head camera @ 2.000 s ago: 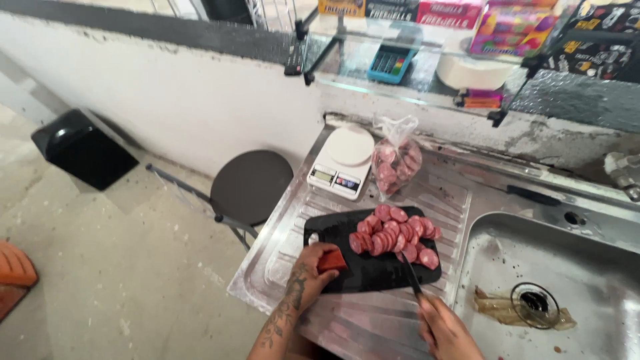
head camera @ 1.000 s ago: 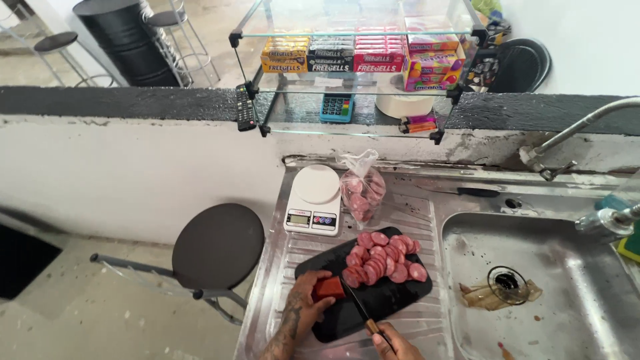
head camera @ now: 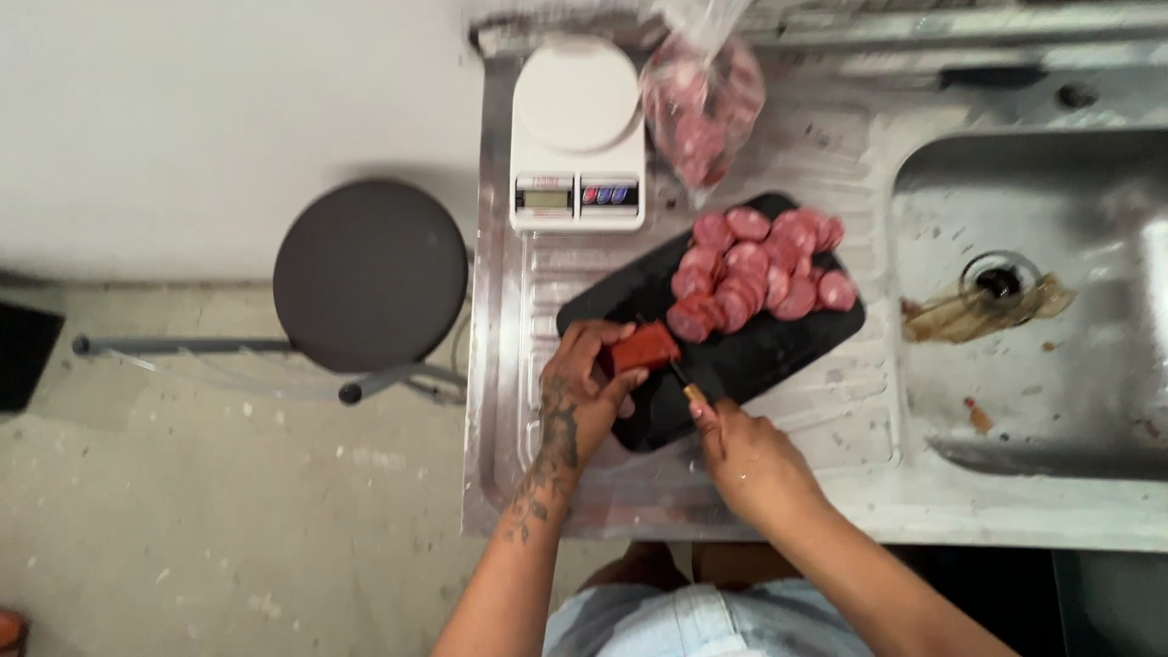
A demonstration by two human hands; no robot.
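My left hand [head camera: 589, 370] grips a short piece of red sausage [head camera: 642, 348] between thumb and fingers at the lower left of a black cutting board [head camera: 776, 360]. In my right hand [head camera: 748, 456] is a knife [head camera: 691, 388], held by its light-coloured handle, its dark blade at the cut end of the sausage. Most of the blade is hard to make out. A heap of sausage slices [head camera: 748, 265] covers the upper right of the board. Behind the board stand a white digital kitchen scale [head camera: 577, 137] and a knotted clear plastic bag of slices [head camera: 701, 109].
The board lies on a ribbed steel drainboard [head camera: 849, 401]. To the right is a sink basin [head camera: 1077, 383] with wet scraps around its drain. Near the back edge lies a dark knife [head camera: 990, 77]. A round black stool [head camera: 371, 274] stands left of the counter, by the wall.
The view has tilted down, and the glass display case is out of frame. My left hand still holds the sausage and my right hand the knife.
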